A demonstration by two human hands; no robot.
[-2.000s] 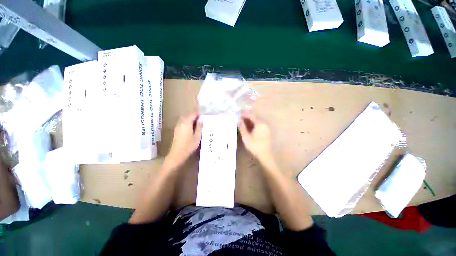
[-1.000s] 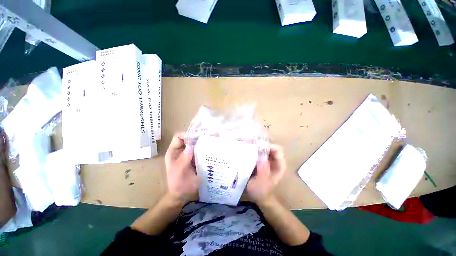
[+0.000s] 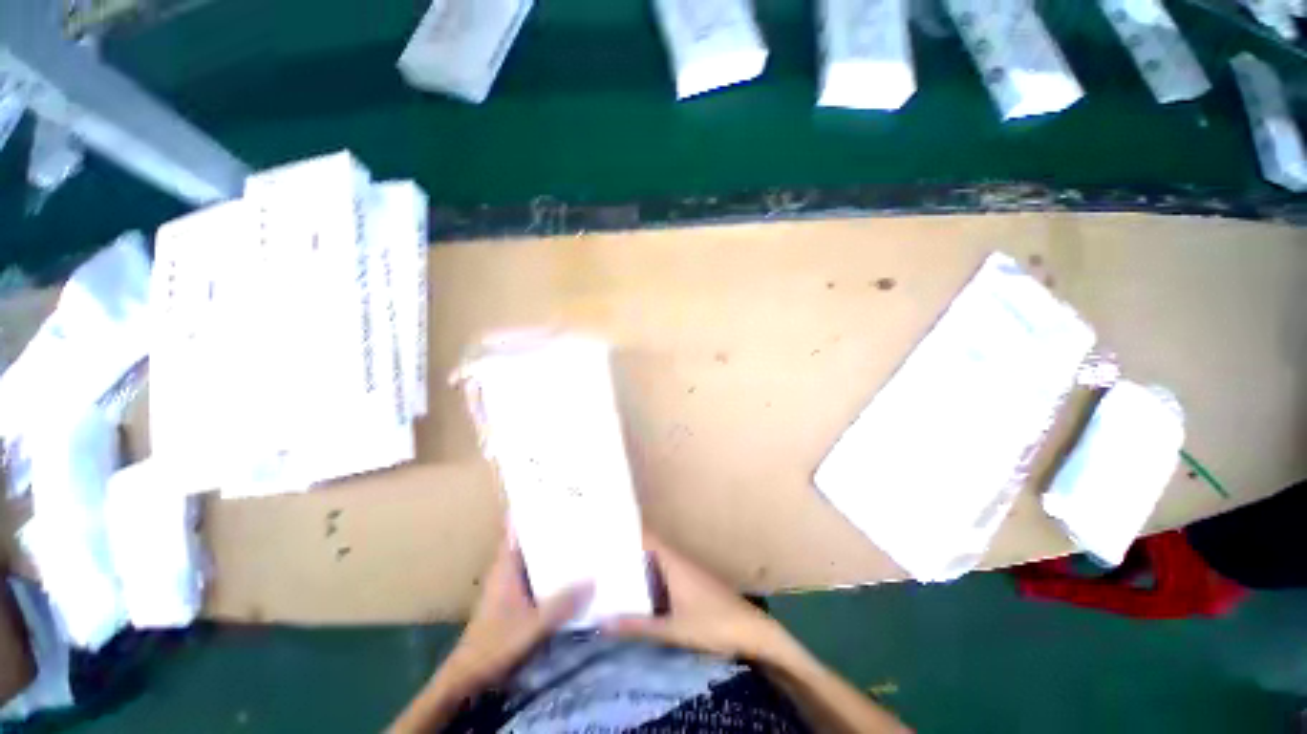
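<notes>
A white toothbrush box [image 3: 566, 466] lies in front of me, its long side pointing away and tilted slightly left. Clear plastic film of a poly bag [image 3: 498, 359] shows at its far end and along its left edge. My left hand [image 3: 523, 609] holds the near end from the left, thumb on top. My right hand [image 3: 691, 599] holds the near end from the right. The print on the box is blurred. How far the bag covers the box cannot be told.
Unbagged boxes [image 3: 273, 330] stand at left, beside cloudy bag bundles [image 3: 79, 502]. Flat poly bags [image 3: 953, 430] and a small whitish packet [image 3: 1118, 470] lie at right on the tan board [image 3: 731, 301]. Several boxes [image 3: 866, 58] lie on the green belt [image 3: 602, 144].
The box was foreshortened and tipped up with the bag at its far end; it now lies stretched away from me. Both hands moved to its near end. The belt boxes shifted left.
</notes>
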